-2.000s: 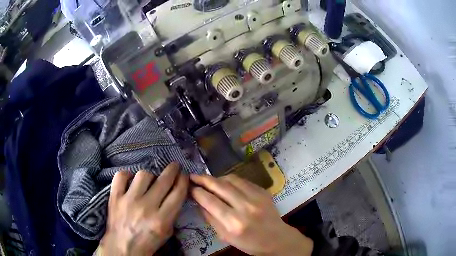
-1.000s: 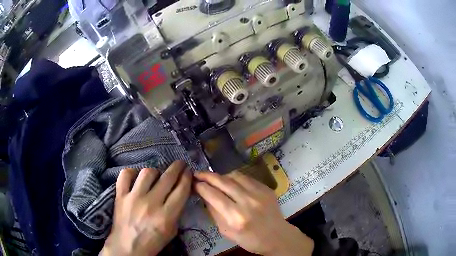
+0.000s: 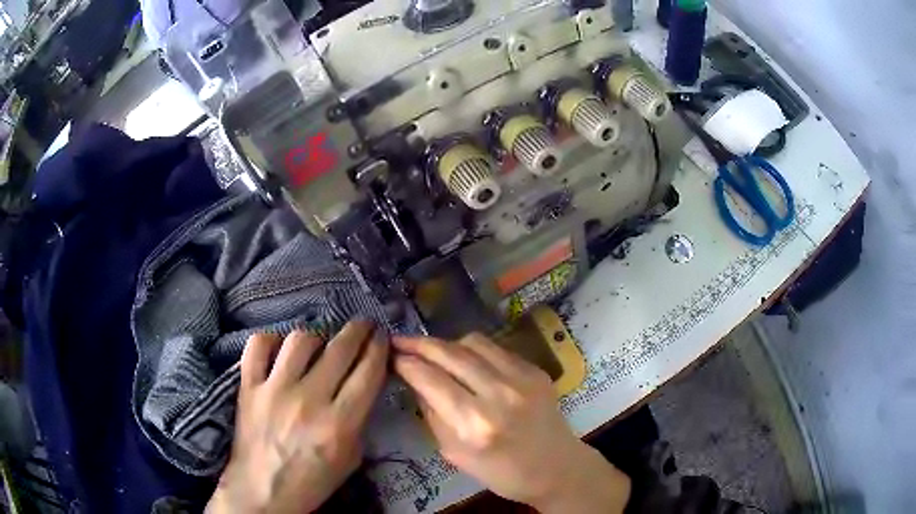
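Note:
A grey striped fabric piece [image 3: 291, 286] with a raised seam line lies at the left front of the cream overlock machine [image 3: 542, 216], its edge at the needle area [image 3: 387, 236]. My left hand [image 3: 301, 412] lies on the fabric with its fingers spread a little and pressing down. My right hand [image 3: 492, 412] pinches the fabric edge at its fingertips, close beside my left fingertips. The fabric under the fingers is partly hidden. A navy garment [image 3: 90, 301] is heaped on the left.
Blue-handled scissors [image 3: 753, 201] lie on the white table [image 3: 643, 321] at the right, by a white scrap [image 3: 744, 120]. A dark thread cone [image 3: 686, 45] stands behind. A yellow-rimmed opening [image 3: 567, 351] is at the machine's front corner. A clear guard is at upper left.
The whole view has shifted slightly, so the machine and scissors appear further right. Both hands stay on the fabric by the needle area, with the fingertips slightly higher in the picture.

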